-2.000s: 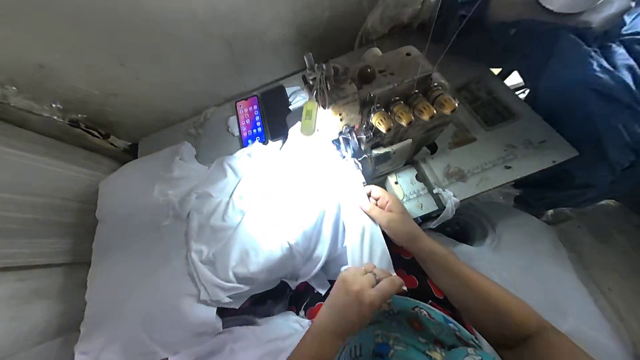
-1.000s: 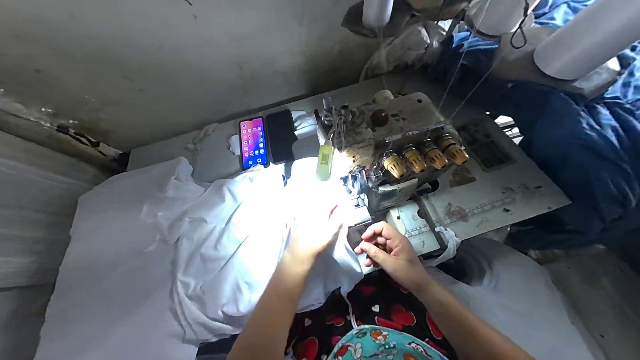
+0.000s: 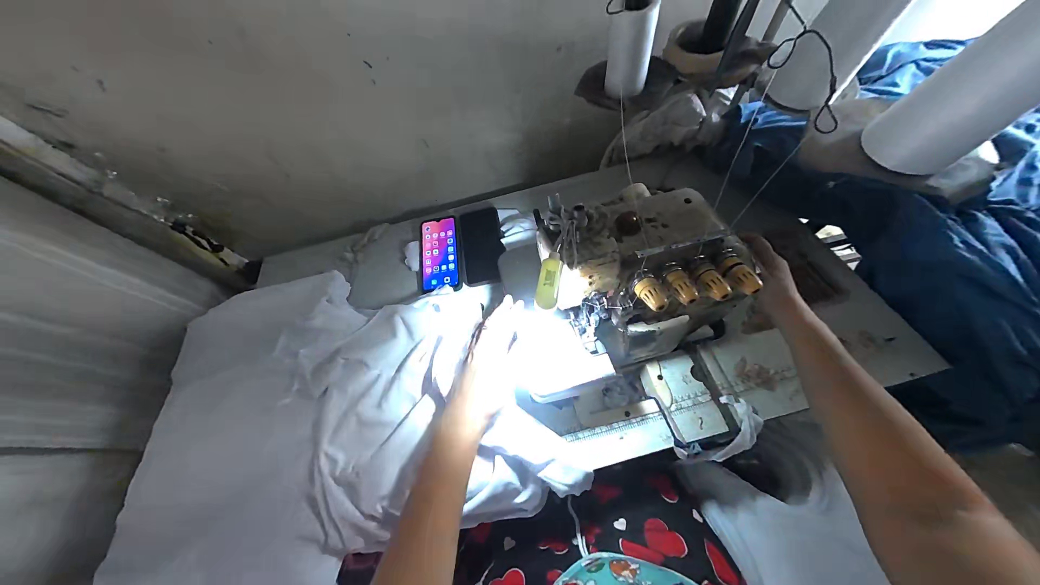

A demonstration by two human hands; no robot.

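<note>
An overlock sewing machine (image 3: 658, 260) with several yellow tension knobs (image 3: 681, 284) stands on the worktable (image 3: 772, 357). My left hand (image 3: 491, 349) lies over white fabric (image 3: 390, 414) left of the needle area, washed out by the machine's lamp; its grip is unclear. My right hand (image 3: 768, 268) reaches to the right end of the machine, by the handwheel side, its fingers partly hidden behind the housing. A yellow-green tag or handle (image 3: 548, 282) hangs at the machine's left front. White fabric bunches on the table's left part.
A lit smartphone (image 3: 439, 254) and a dark flat case (image 3: 481, 245) lie behind the fabric, near the wall. White thread cones (image 3: 631, 49) stand behind the machine, threads running down. Blue fabric (image 3: 918, 244) is heaped at the right.
My right hand has moved from the front of the machine to its right end. My left hand has shifted left from beside the needle area. The view has tilted up.
</note>
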